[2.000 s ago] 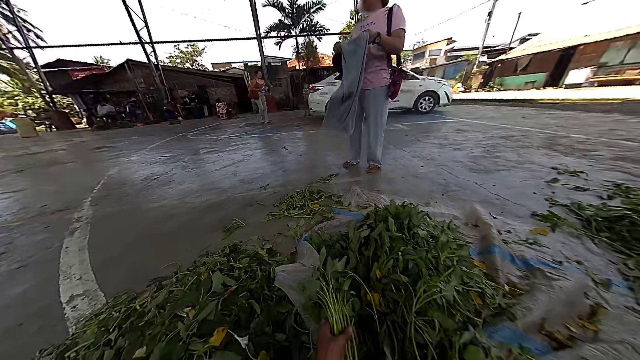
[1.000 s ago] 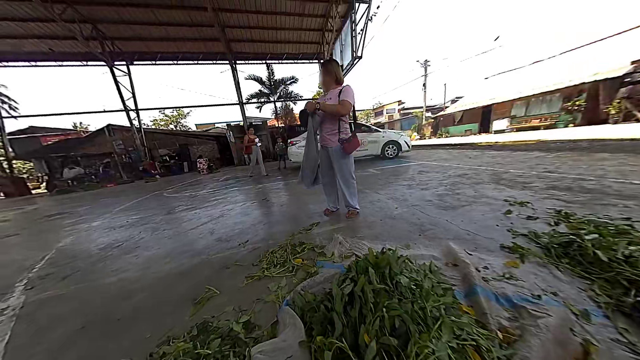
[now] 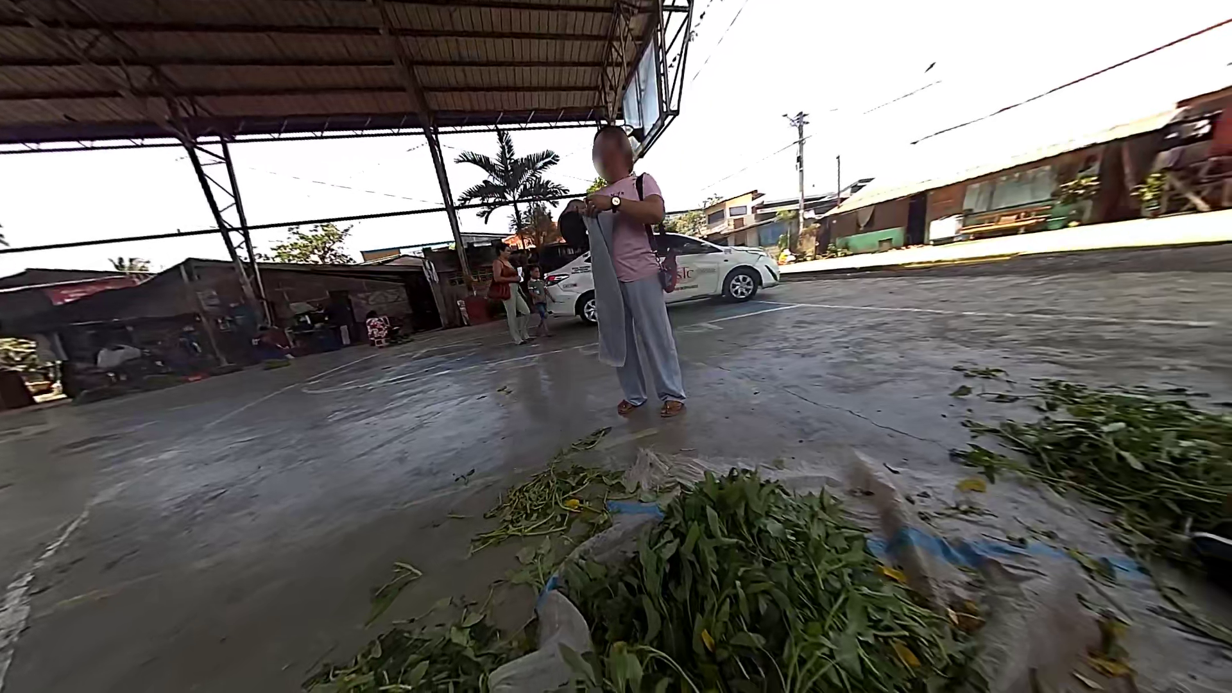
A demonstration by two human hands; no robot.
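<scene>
Neither of my hands shows in the head view now. A large heap of leafy green stems (image 3: 760, 587) lies in front of me, with a few yellow leaves in it. Under and around it is a pale woven plastic sheet (image 3: 1044, 626) with blue stripes, rumpled at the edges. More leafy greens (image 3: 1136, 452) are spread at the right. Loose stems (image 3: 553, 505) lie on the concrete just beyond the heap, and another leafy pile (image 3: 423, 659) reaches the bottom edge at the left.
A person in a pink shirt (image 3: 635, 231) stands beyond the heap, holding a grey cloth (image 3: 606, 289). Behind are a white car (image 3: 703, 269) and a person with a red bag (image 3: 510, 294). Steel posts (image 3: 226, 221) carry a roof over the painted concrete court (image 3: 289, 481).
A hand gripping a bundle of stems at the bottom two seconds ago is out of view now. The view has tilted up. The standing person still holds the grey cloth.
</scene>
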